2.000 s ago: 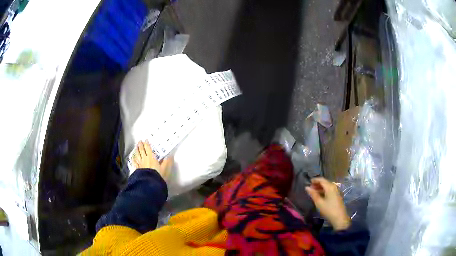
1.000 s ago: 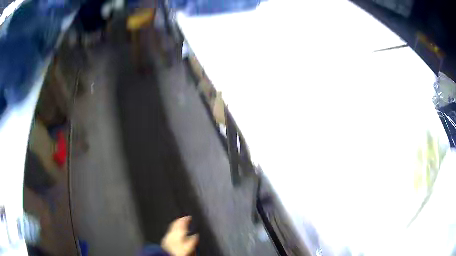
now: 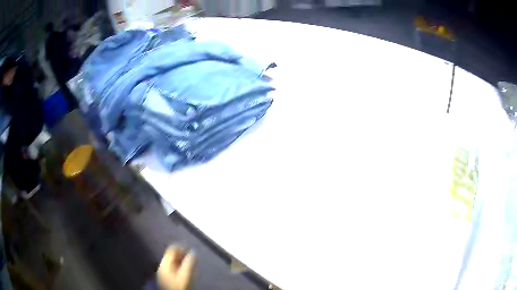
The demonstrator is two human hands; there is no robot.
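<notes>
My left hand (image 3: 177,268) is blurred at the bottom edge, beside the white table (image 3: 340,170). Its fingers are loosely bent with a small gap between them, and nothing shows in it. My right hand is out of the picture. A stack of folded blue denim garments (image 3: 210,107) lies on the table at the upper left, away from my hand. Clear bags with yellow-gold print (image 3: 465,184) lie at the right side of the table, washed out by glare.
A round yellow stool (image 3: 78,161) stands on the dark floor at the left. A person in dark clothes (image 3: 25,124) is at the far left edge. Another yellow-topped stool (image 3: 433,28) is beyond the table. The table edge curves across the lower left.
The view has swung from the white padded shape with the barcode strip, past the floor aisle, to the table and denim stack. My left hand has left the strip; my right hand has gone out of view.
</notes>
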